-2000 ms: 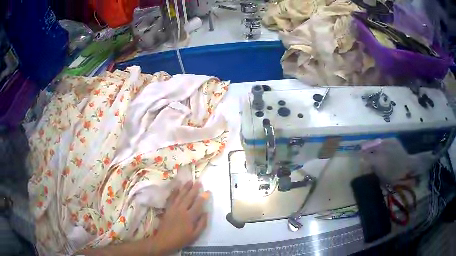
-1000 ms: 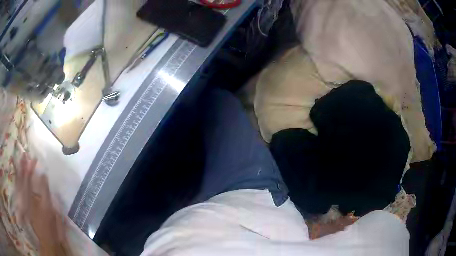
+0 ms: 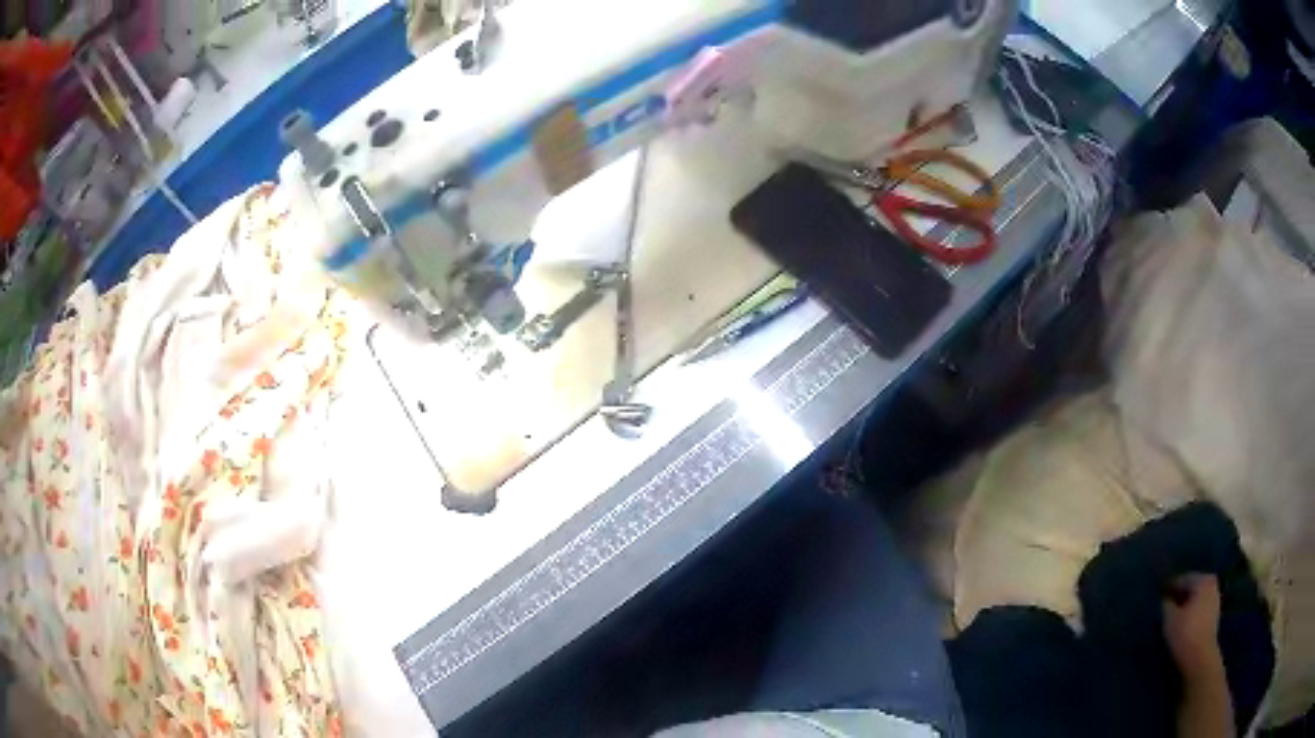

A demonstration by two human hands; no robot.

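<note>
My right hand is at the lower right, cut off by the bottom edge, with its fingers on a dark cloth. The fingers are small and partly hidden, so I cannot tell whether they grip it. The dark cloth lies on plain beige garment pieces. My left hand is not in view. Floral fabric with orange-red flowers lies heaped on the left of the white table, its pale wrong side showing in folds.
The sewing machine stands behind its beige needle plate. A black phone and red-orange scissors lie at the ruler-marked front edge. Thin metal tools lie beside the phone. Pale threads hang at the right.
The view has swung down to the right, then partly back toward the machine. My left hand has left the picture. My right hand now shows on the dark cloth.
</note>
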